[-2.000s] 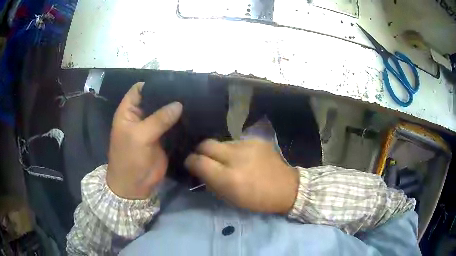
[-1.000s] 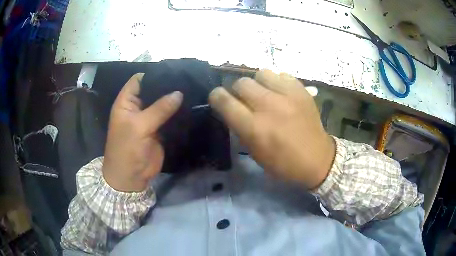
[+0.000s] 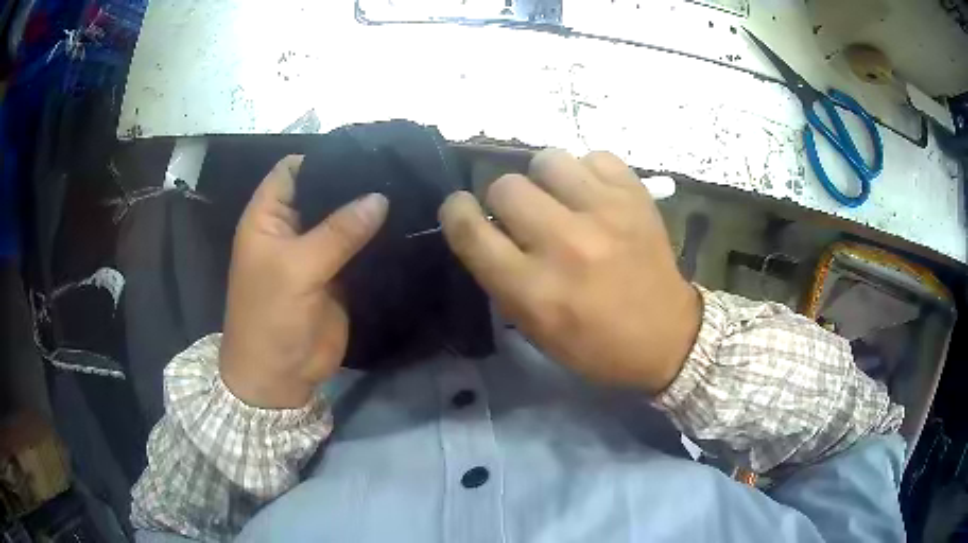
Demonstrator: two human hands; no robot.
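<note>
A dark fabric piece point(image 3: 398, 286) hangs in front of the table's front edge, its top reaching over the edge. My left hand point(image 3: 292, 286) grips its left side, thumb on top. My right hand point(image 3: 584, 265) is closed around a slim tool; its white handle end point(image 3: 660, 188) sticks out behind the knuckles. A fine pale line, either the tool's point or a thread, shows on the fabric left of my right fingertips. The fingers hide most of the tool.
The white machine table point(image 3: 456, 85) lies ahead with metal plates at its top. Blue-handled scissors point(image 3: 839, 143) lie at its right, near a small tan round thing point(image 3: 868, 64). A yellow-rimmed tray point(image 3: 823, 278) is below right. White cord loops point(image 3: 80, 366) hang at left.
My right hand has moved up and right from low on the fabric, and the white handle end now shows. The fabric's top has risen over the table edge. My left hand has barely moved.
</note>
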